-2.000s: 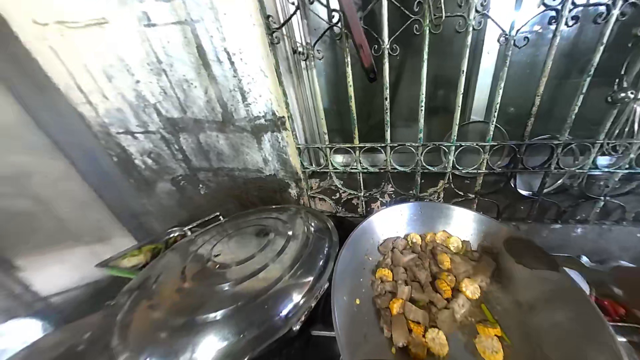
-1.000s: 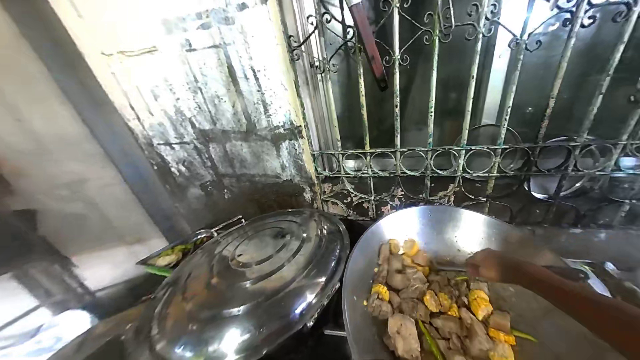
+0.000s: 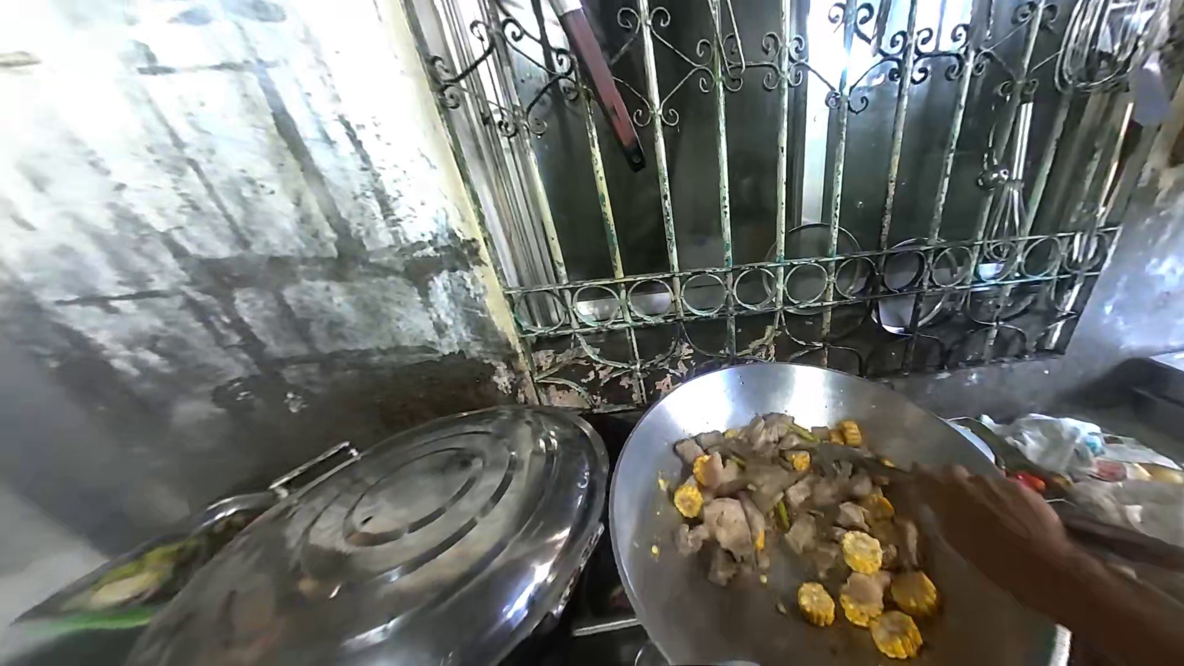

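Note:
My right hand reaches in from the right over a wide metal wok and is closed on the handle of a utensil, blurred by motion, whose dark end lies among the food. Chunks of meat, rounds of corn on the cob and a few green pieces lie in the wok. Left of the wok is a large domed metal lid, its rim close to the wok's edge. My left hand is outside the view.
A metal window grille stands behind, with a brown-handled utensil and a wire whisk hanging there. A tray with green vegetables is at the far left. Plastic bags and red items lie to the right.
My right hand, absent two seconds ago, came in over the wok and now sits at its right side. The meat and corn have shifted about in the wok.

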